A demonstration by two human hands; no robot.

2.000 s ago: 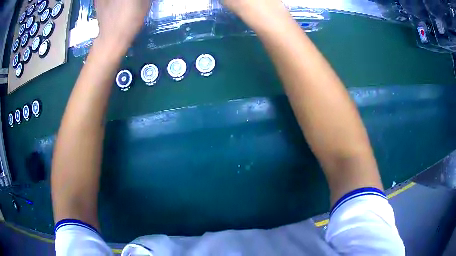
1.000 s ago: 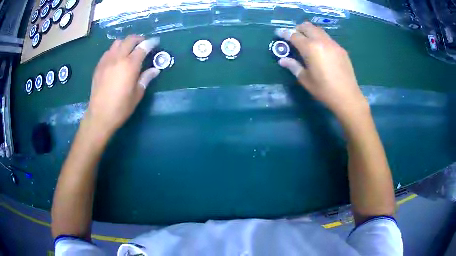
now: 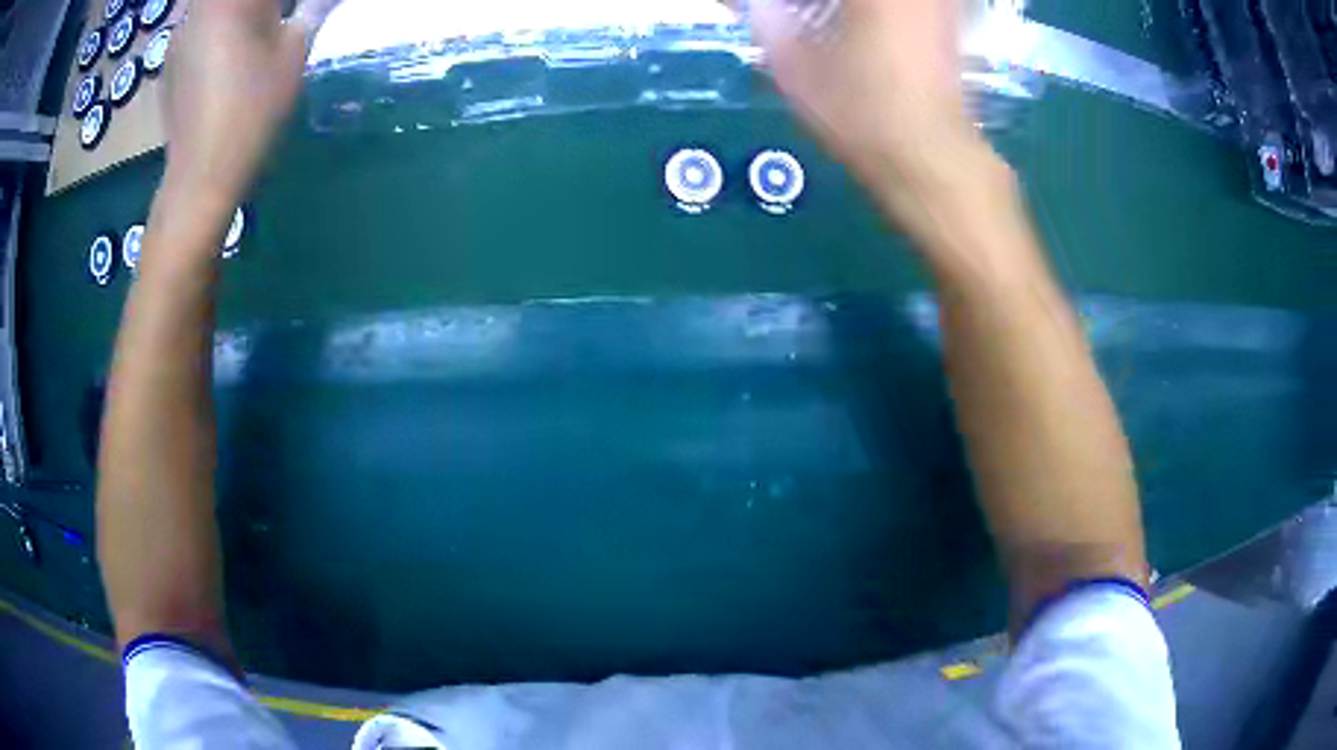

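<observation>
Two small round components point(image 3: 694, 177) with black rims and white ringed faces lie side by side on the green mat, right of centre. The clear blister tray point(image 3: 506, 88) lies beyond them along the top edge, with strong glare on it. My left hand point(image 3: 235, 73) is at the tray's left end, blurred and cut off by the top edge. My right hand point(image 3: 865, 66) is over the tray's right part, also blurred and cut off at the top. What the fingers of either hand hold cannot be seen.
A tan board point(image 3: 103, 164) with several round components stands at the upper left. A row of set-aside components point(image 3: 101, 258) lies on the mat at left, partly hidden by my left forearm. A dark stack of trays point(image 3: 1224, 88) is at the upper right. A thin cable lies at the lower left.
Both hands have moved up from the mat to the tray. The two components that were between my fingers have left their places on the mat; two remain there.
</observation>
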